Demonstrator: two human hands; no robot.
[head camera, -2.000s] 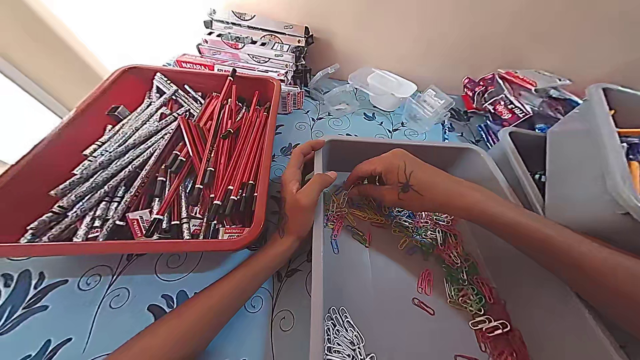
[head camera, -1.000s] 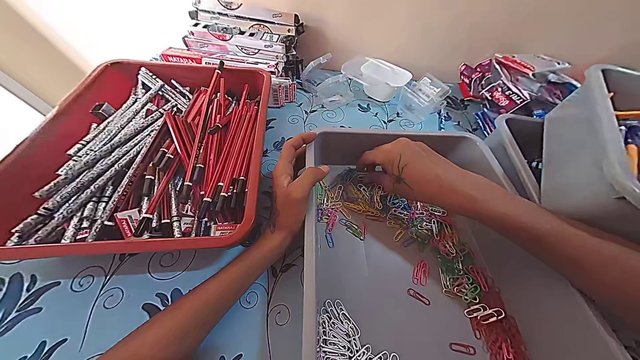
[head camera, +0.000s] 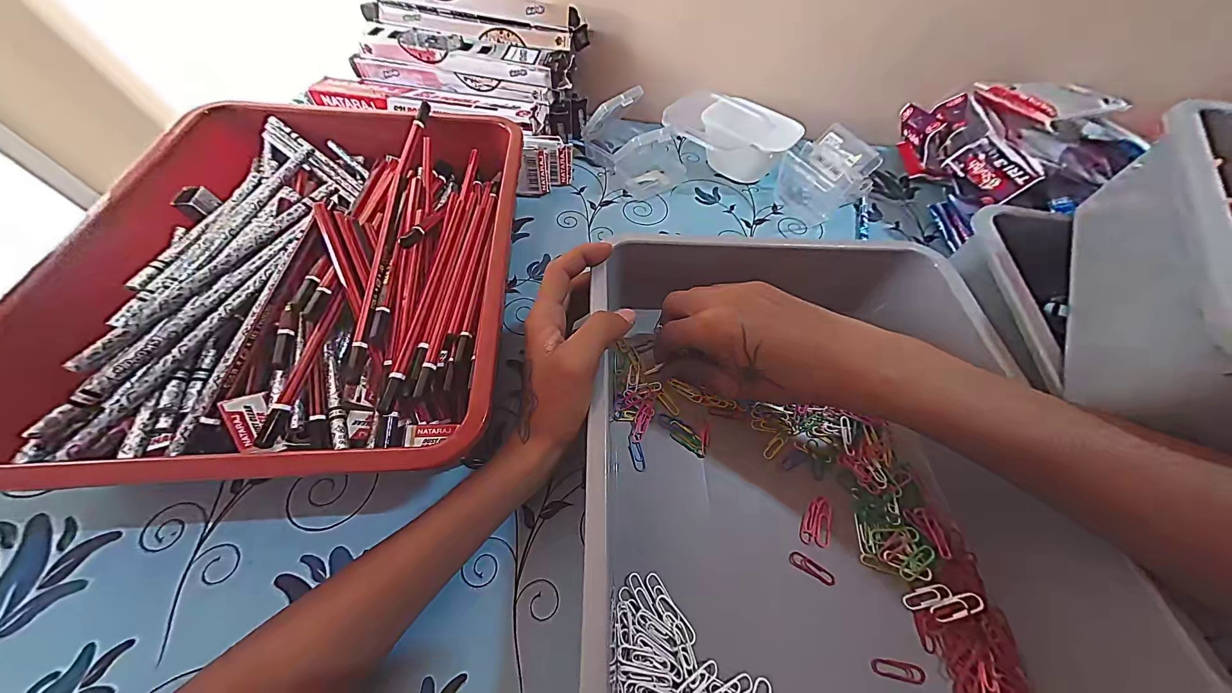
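Note:
A grey plastic tray (head camera: 760, 597) holds coloured paper clips (head camera: 890, 510) in a curved band along its far and right sides. White paper clips (head camera: 654, 640) lie heaped at its near left, and a few pink ones (head camera: 816, 521) lie loose in the middle. My left hand (head camera: 568, 356) grips the tray's left wall near the far corner, thumb over the rim. Inside that corner, my right hand (head camera: 722, 337) is bent down among the clips with its fingers together; its fingertips are hidden, so whether it holds a clip is unclear.
A red tray (head camera: 481, 423) of pencils stands at the left. Behind it are stacked pencil boxes (head camera: 462, 58). Clear plastic containers (head camera: 751, 135) and crumpled packets (head camera: 982, 144) lie at the back. Grey bins (head camera: 1136, 279) stand at the right, close to my right forearm.
My right hand stays in the tray's far left part, shifting slightly among the clips. My left hand keeps its hold on the tray's wall.

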